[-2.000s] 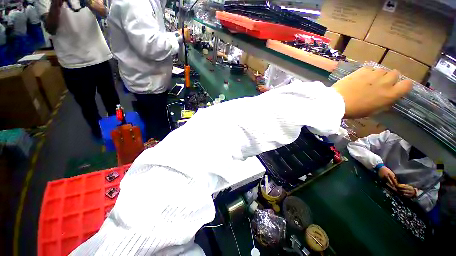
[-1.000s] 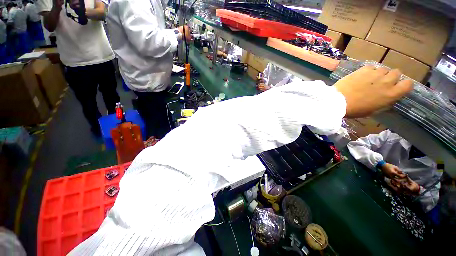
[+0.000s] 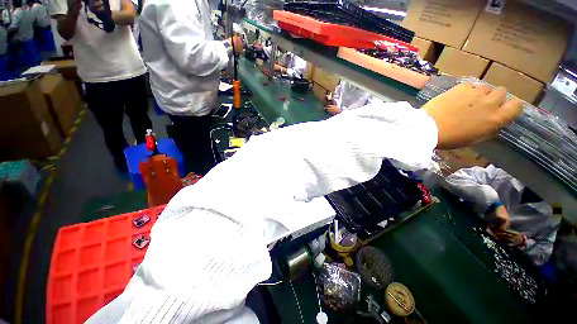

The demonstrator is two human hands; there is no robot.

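My left hand [image 3: 471, 115] is bare, at the end of a white striped sleeve that crosses the view from the lower left. It is at the overhead shelf, over the near end of the stacked clear blister trays [image 3: 538, 144], back of the hand up and fingers bent over them. The fingertips and palm are hidden, so I cannot tell whether it grips a tray. My right hand is out of the picture.
The red compartment tray [image 3: 82, 269] is at lower left. A black tray [image 3: 379, 199], solder spool [image 3: 296, 262], parts bag [image 3: 340, 285], mesh disc [image 3: 374, 266] and round tin [image 3: 400, 299] are on the bench. Another person's hands [image 3: 504, 229] are at right.
My left hand and sleeve have hardly moved. The person at the right has leaned forward, and their hands have shifted. The standing people at the left have moved slightly.
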